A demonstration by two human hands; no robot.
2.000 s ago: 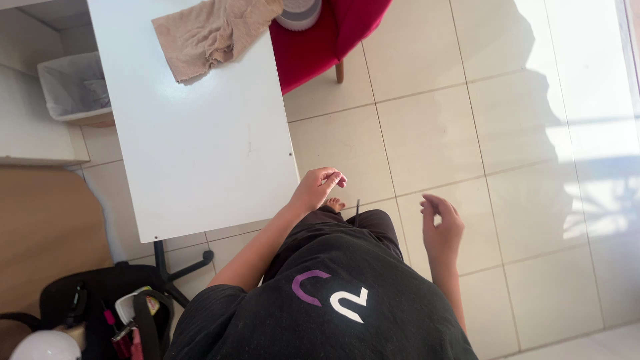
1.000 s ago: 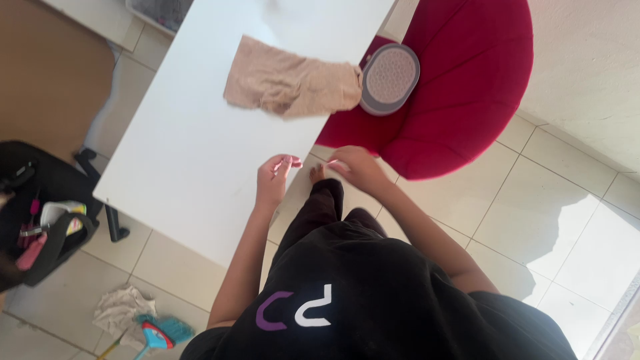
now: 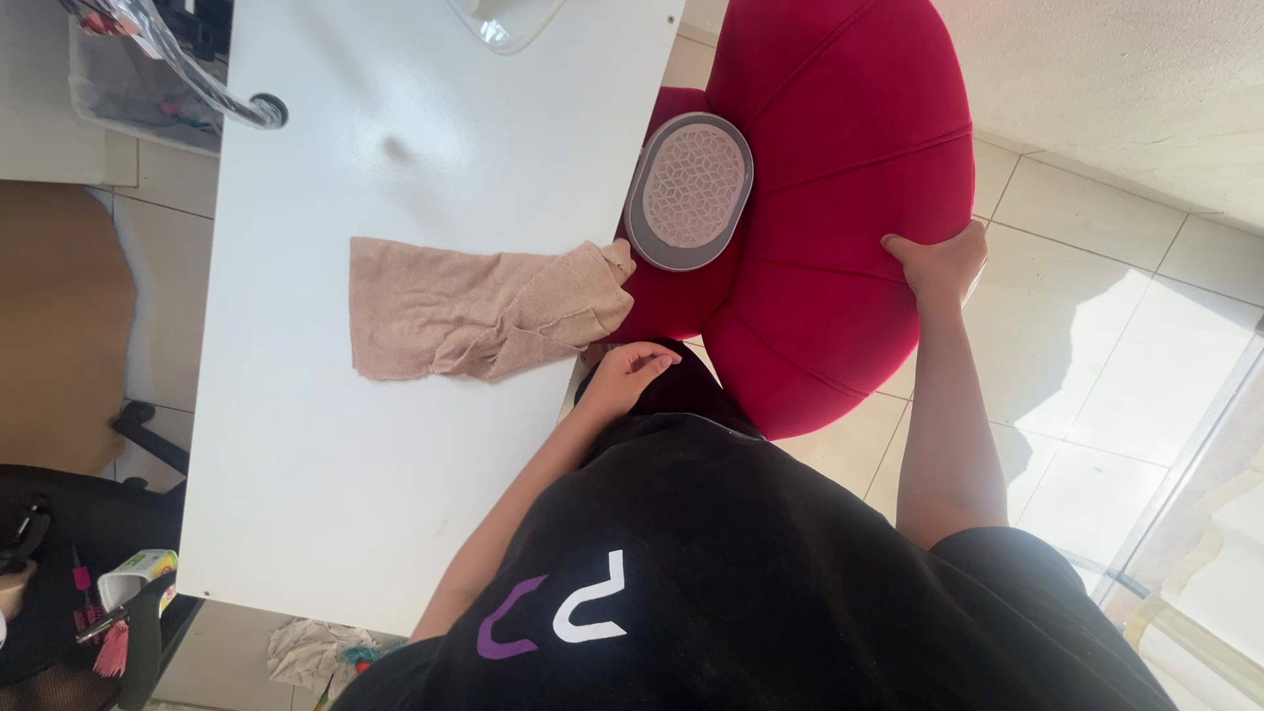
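My right hand [image 3: 943, 265] grips the outer edge of the back of a red upholstered chair [image 3: 839, 188], thumb on the near side. My left hand [image 3: 632, 377] hangs by the edge of the white table [image 3: 316, 494], fingers curled loosely, with nothing seen in it. On the chair's seat lies an oval grey object with a patterned light top [image 3: 691, 193]. A crumpled beige cloth [image 3: 484, 306] lies on the table, its right end reaching the edge near the seat.
At the table's far end is a clear plastic item [image 3: 507, 20]; cables pass through a grommet [image 3: 267, 111] at the left. A black chair [image 3: 59, 592] holding small items stands lower left. A rag [image 3: 311, 652] lies on the floor. A wall [image 3: 1136, 89] rises at the right.
My right hand has moved out to the right and taken hold of the red chair's back. One second ago both hands were close together in front of me. The view has shifted.
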